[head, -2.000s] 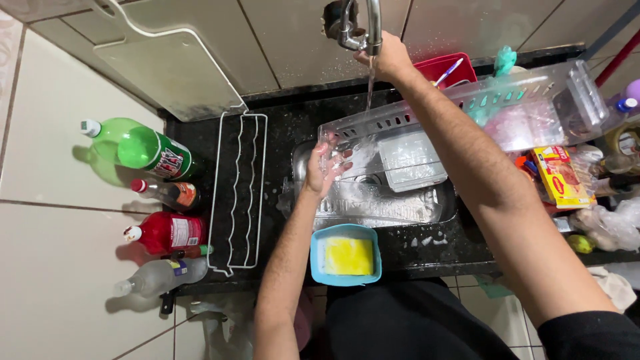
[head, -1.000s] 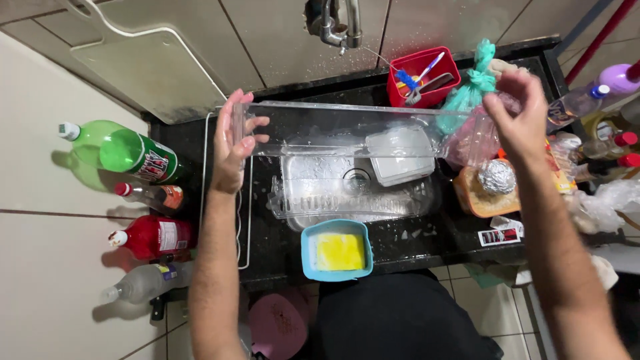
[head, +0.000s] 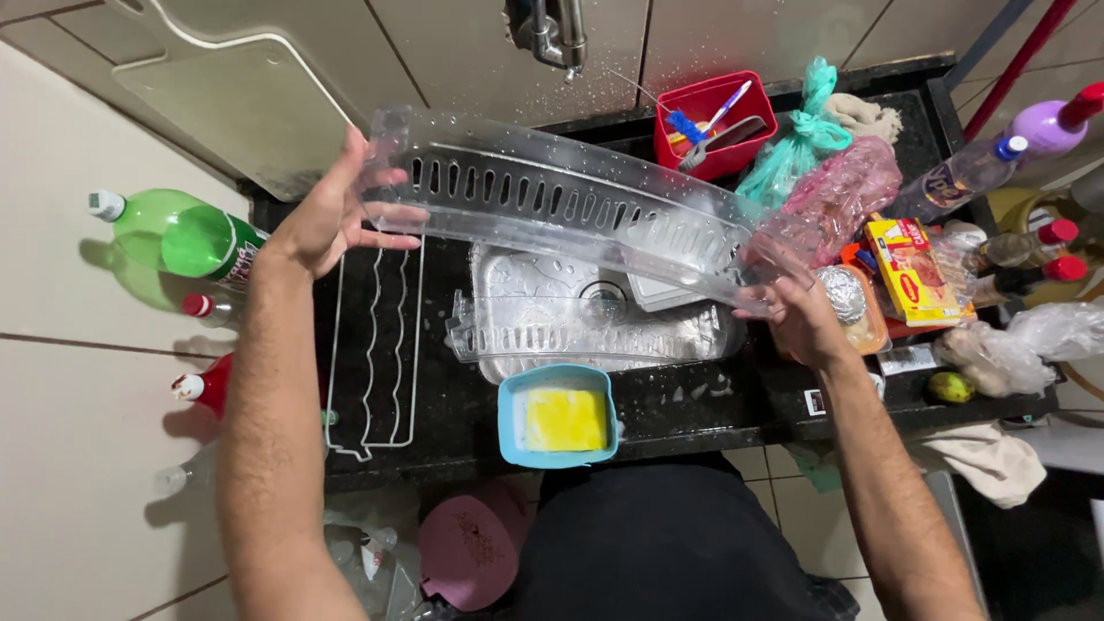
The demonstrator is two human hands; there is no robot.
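A long clear plastic tray with a row of slots, wet with drops, is held by its two ends above the sink, its right end lower in view. My left hand grips the left end, fingers spread along it; my right hand holds the right end. Beneath it, in the steel sink, lie a second slotted clear plastic piece and a whitish plastic container. A light blue tub with a yellow sponge in it sits at the front edge. The faucet shows no stream.
A white wire rack lies left of the sink, near a leaning cutting board and several bottles. Behind stands a red bin with brushes. Tied bags, a yellow food packet and more bottles crowd the right side.
Two seconds ago my right hand was at the faucet with water running, and my left hand was open over the sink. Now the water is off and both hands hold the tray, tilted since one second ago.
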